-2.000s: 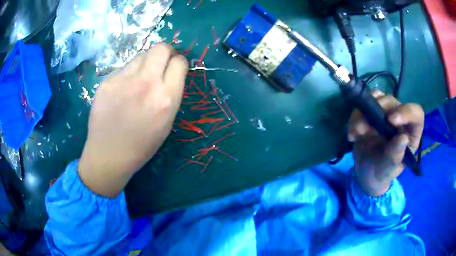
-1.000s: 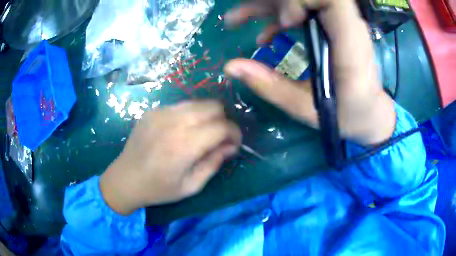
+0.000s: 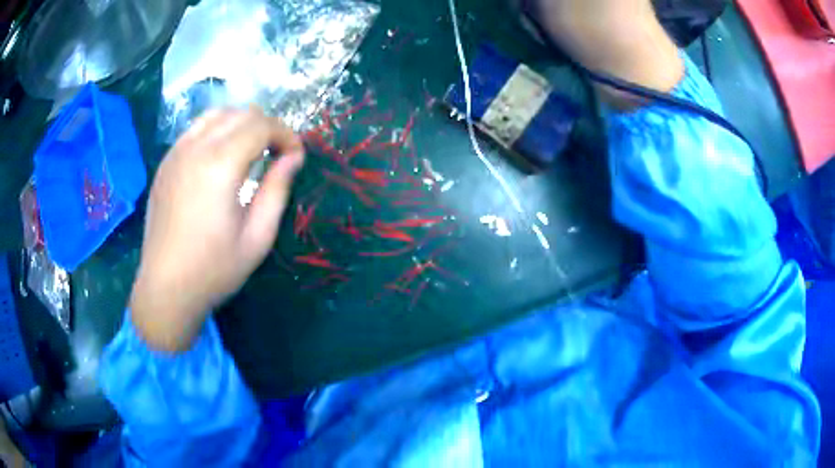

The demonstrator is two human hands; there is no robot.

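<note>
My left hand (image 3: 215, 210) is over the left of the bench, thumb and index finger curved with a gap between them; pale bits show in the gap. My right hand (image 3: 586, 27) is cut off by the top edge; its fingers and anything in them are hidden. A black cord (image 3: 668, 102) runs from it over my forearm. A pile of short red lead wires (image 3: 384, 224) lies between the hands. A long silvery-white solder wire (image 3: 476, 137) hangs from the top edge, passing in front of the blue block with a pale band (image 3: 517, 105).
A blue parts bin (image 3: 69, 187) with small red pieces stands at the left. A crumpled clear plastic bag (image 3: 229, 46) lies at the upper left. A pink mat (image 3: 792, 91) is at the right edge. A dark object (image 3: 691, 18) sits at the top right.
My right hand has moved up to the top edge, and the iron has gone out of sight. My left hand has moved left, off the lower wires. The long solder wire has come into view.
</note>
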